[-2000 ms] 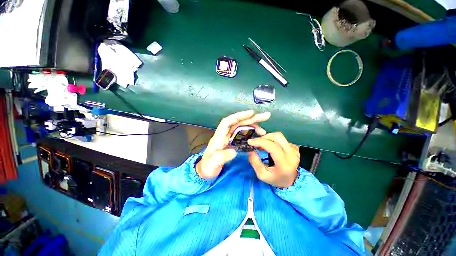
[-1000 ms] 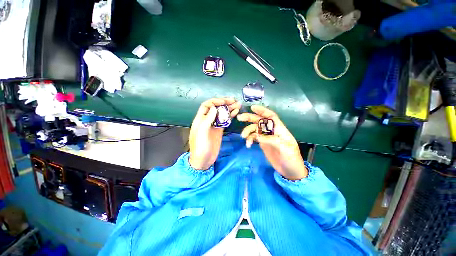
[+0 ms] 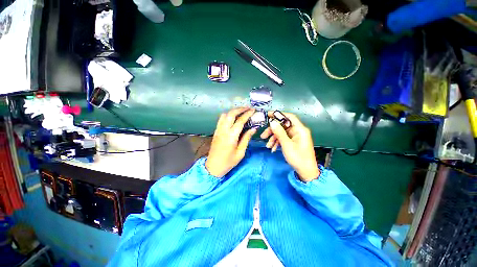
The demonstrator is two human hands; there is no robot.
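Observation:
My left hand holds a small rounded-square watch case with a shiny rim and pale inside, above the front edge of the green mat. My right hand holds a small dark frame-like part, perhaps a display module or cover, between thumb and fingers, close to the right of the case. Whether the two pieces touch is too small to tell. A silvery-blue rounded cover lies on the mat just beyond the hands.
A second watch unit, tweezers and a marker pen lie on the green mat. A tape roll and blue soldering station are at right. A white cloth is at left.
The hands were together on one device, then came apart with a piece in each. Now they are close together again, slightly nearer the silvery cover. The whole view has shifted a little.

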